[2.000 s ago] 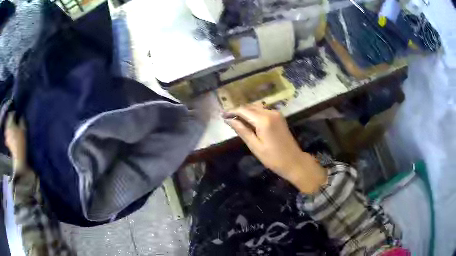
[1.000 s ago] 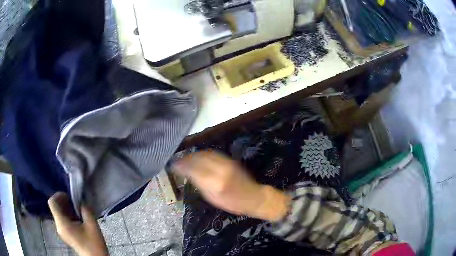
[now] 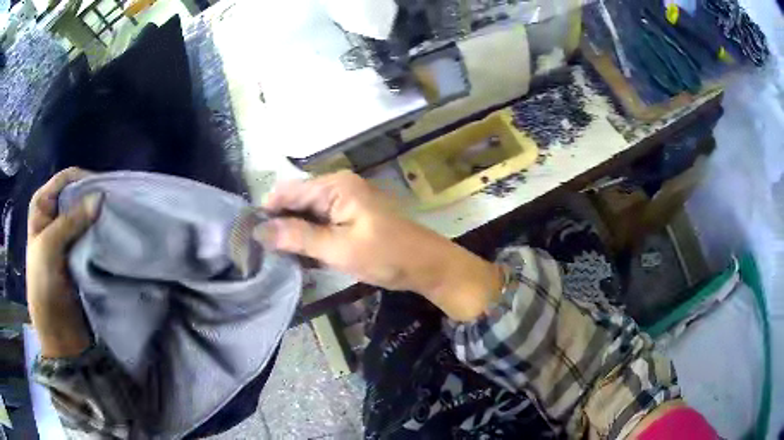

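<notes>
The garment (image 3: 137, 296) is held up at the left with its grey wrong side towards me and a curved edge around the opening. Some navy face shows at its lower right. My left hand (image 3: 62, 249) grips the garment's upper left edge, thumb on the grey side. My right hand (image 3: 344, 225) pinches the upper right edge between thumb and fingers. I cannot tell whether a tool is also in my right hand.
The overlock machine (image 3: 344, 103) stands behind on the pale table (image 3: 593, 146). A yellow waste tray (image 3: 468, 163) sits below it, with dark fabric trimmings (image 3: 554, 112) beside it. Dark green scissors (image 3: 662, 60) lie on the board at upper right. A green-rimmed basket (image 3: 761, 344) is at lower right.
My left hand has moved up with the garment's edge. My right hand has come up from below and taken hold of the edge. The grey side is now turned more towards me.
</notes>
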